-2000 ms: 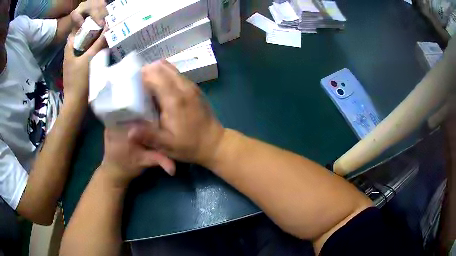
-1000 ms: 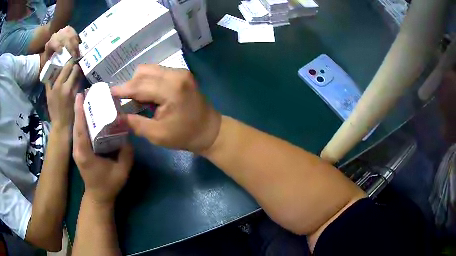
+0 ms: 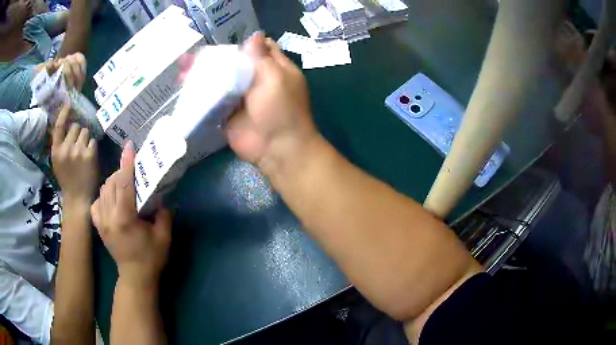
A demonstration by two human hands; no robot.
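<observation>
My left hand (image 3: 132,226) holds a white carton (image 3: 159,162) with its open flap up and dark lettering on the flap. My right hand (image 3: 273,101) holds a white, blurred wrapped item (image 3: 223,74) at the carton's open end. The item slants up and right from the carton; whether its lower end is inside I cannot tell. Long white cartons (image 3: 152,81) with blue lettering and a small green mark are piled just behind the held carton.
Upright cartons (image 3: 226,20) stand at the back. Card and leaflet piles (image 3: 344,17) lie at the far centre. A light blue phone (image 3: 439,118) lies at right beside a cream pole (image 3: 483,101). Another person's hands (image 3: 74,148) work at left.
My right hand has moved up and right from the carton flap and now holds the white wrapped item. The carton in my left hand is tilted more to the right, its flap standing open.
</observation>
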